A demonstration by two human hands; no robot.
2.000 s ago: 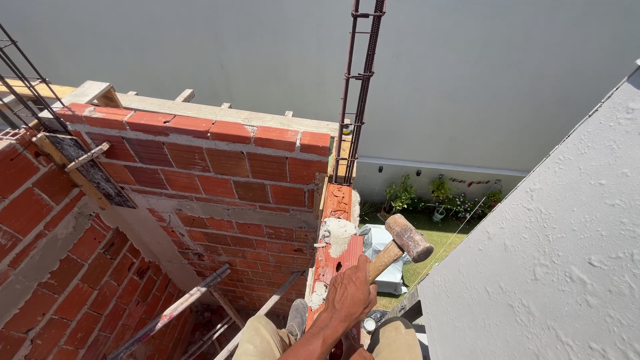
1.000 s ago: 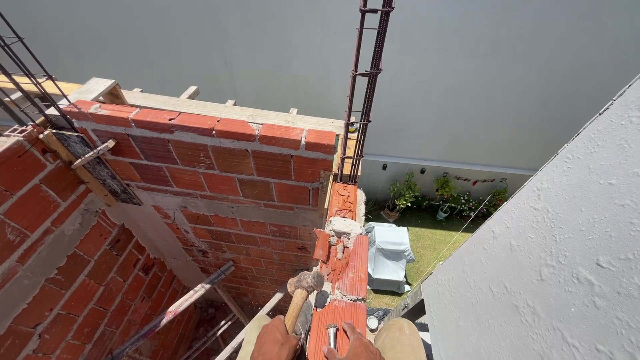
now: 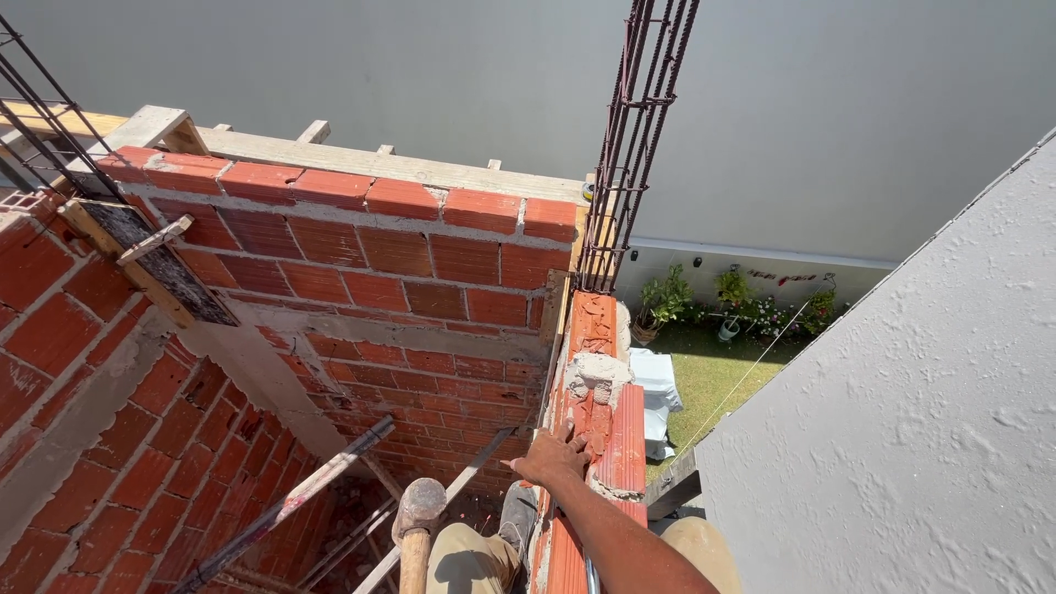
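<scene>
My right hand [image 3: 554, 459] reaches forward from the lower right, palm down and fingers spread, touching broken clay brick in the top of the wall. Ridged red hollow bricks [image 3: 623, 441] lie beside and below it, with a lump of grey mortar [image 3: 597, 375] just ahead. At the bottom, left of the wall, a club hammer [image 3: 420, 505] stands head up, its wooden handle running out of the frame. My left hand is out of view, so its hold on the handle does not show. Part of a metal tool [image 3: 591, 575] shows beside my right forearm.
A rebar column [image 3: 634, 148] rises at the wall's far end. Left, a brick wall [image 3: 355, 247] with timber formwork encloses a deep drop with slanting props [image 3: 289, 503]. Right lie a lower garden [image 3: 722, 379], a taut string and a sloping white surface [image 3: 899, 388].
My right hand has moved forward from the near brick, where it was beside an upright metal tool, onto the broken stretch. My left hand has left view. A loose brick fragment on the wall's left edge is gone.
</scene>
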